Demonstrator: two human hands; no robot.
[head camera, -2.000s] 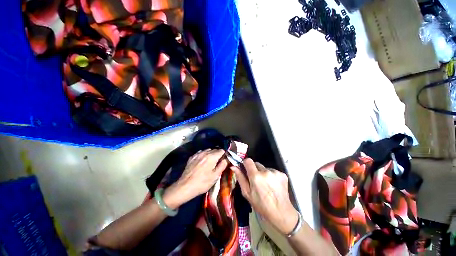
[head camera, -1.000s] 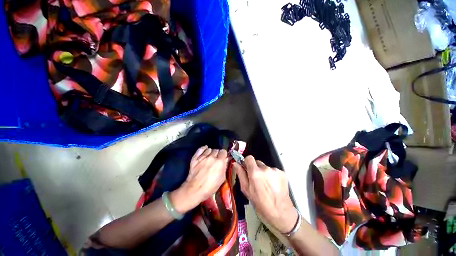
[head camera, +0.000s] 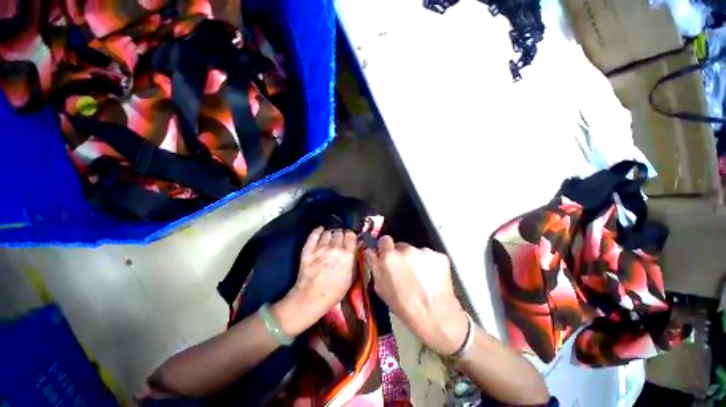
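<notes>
A fabric bag with an orange, pink and brown wavy pattern (head camera: 350, 334) lies on my lap, with black strap fabric (head camera: 267, 258) along its left side. My left hand (head camera: 328, 266) is bare, with a pale green bangle on the wrist, and grips the bag's top edge. My right hand (head camera: 410, 282), with a silvery band on the wrist, is closed at the same edge, almost touching the left fingers. A small dark tool tip shows between the hands; most of it is hidden by the right fingers.
A blue bin (head camera: 318, 87) at upper left holds patterned bags with black straps. A long white table (head camera: 470, 119) runs down the right, with black plastic buckles (head camera: 525, 36) and another patterned bag (head camera: 549, 270). Cardboard (head camera: 665, 119) is far right. A blue crate (head camera: 56, 358) stands lower left.
The view has shifted, so the bin and table sit further left and the buckles are partly cut off. The silvery blades seen before between my hands are now mostly hidden.
</notes>
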